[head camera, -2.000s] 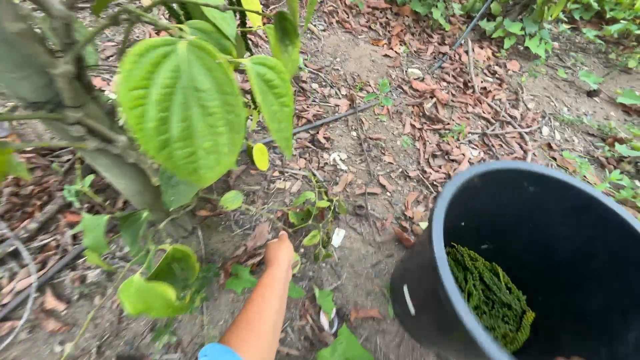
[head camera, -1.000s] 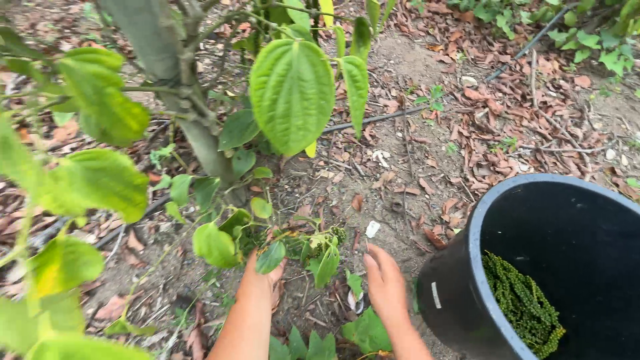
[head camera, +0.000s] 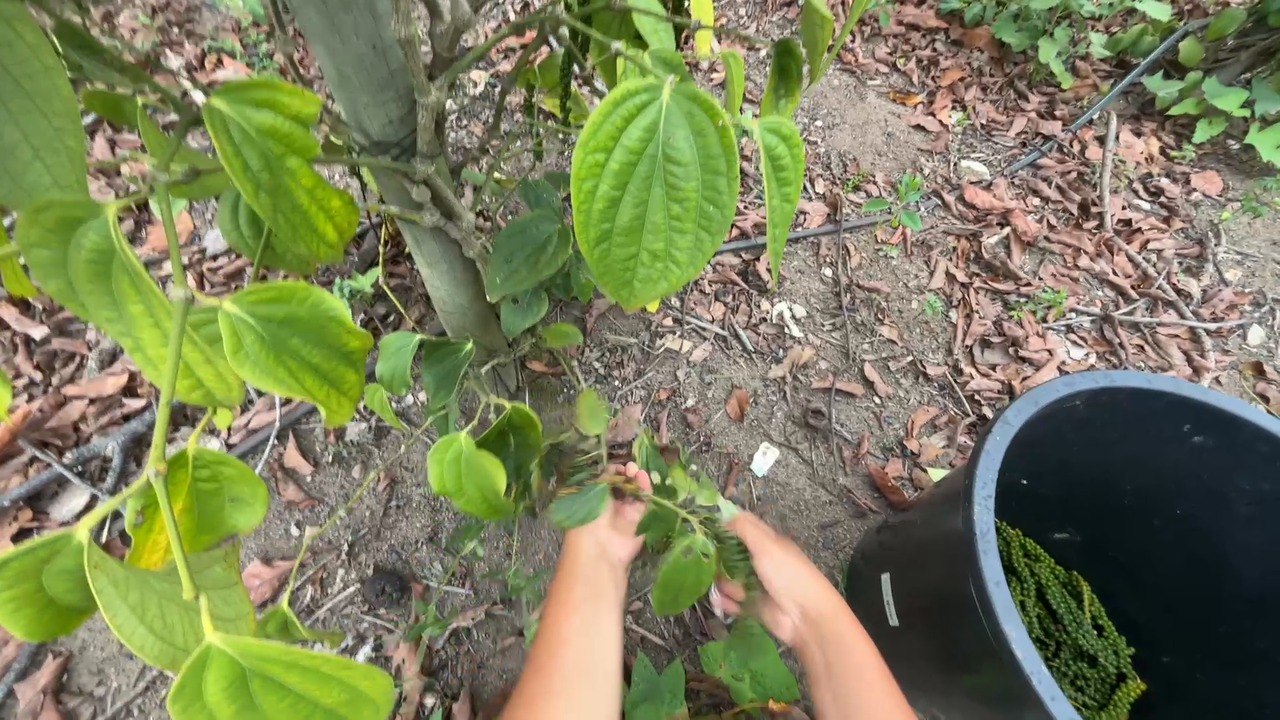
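Low on a leafy pepper vine, near the foot of a grey post (head camera: 440, 250), my left hand (head camera: 612, 520) has its fingers closed around a thin vine shoot (head camera: 685, 515). On the right side of the same shoot is my right hand (head camera: 775, 575), blurred, beside green pepper spikes (head camera: 735, 555); leaves partly hide its fingertips, so its hold is unclear. To the right stands a black plastic bucket (head camera: 925, 590) with a heap of green peppercorn spikes (head camera: 1065, 620) inside.
Large vine leaves (head camera: 655, 190) hang over the work from above, and more (head camera: 290, 345) fill the left side. A black irrigation hose (head camera: 830, 230) crosses the ground behind. Dry brown leaves (head camera: 1000, 260) and twigs cover the soil.
Two seconds ago only one hand was in view at the low shoots; a second hand came in beside it. Since one second ago, my right hand has moved left to the shoot.
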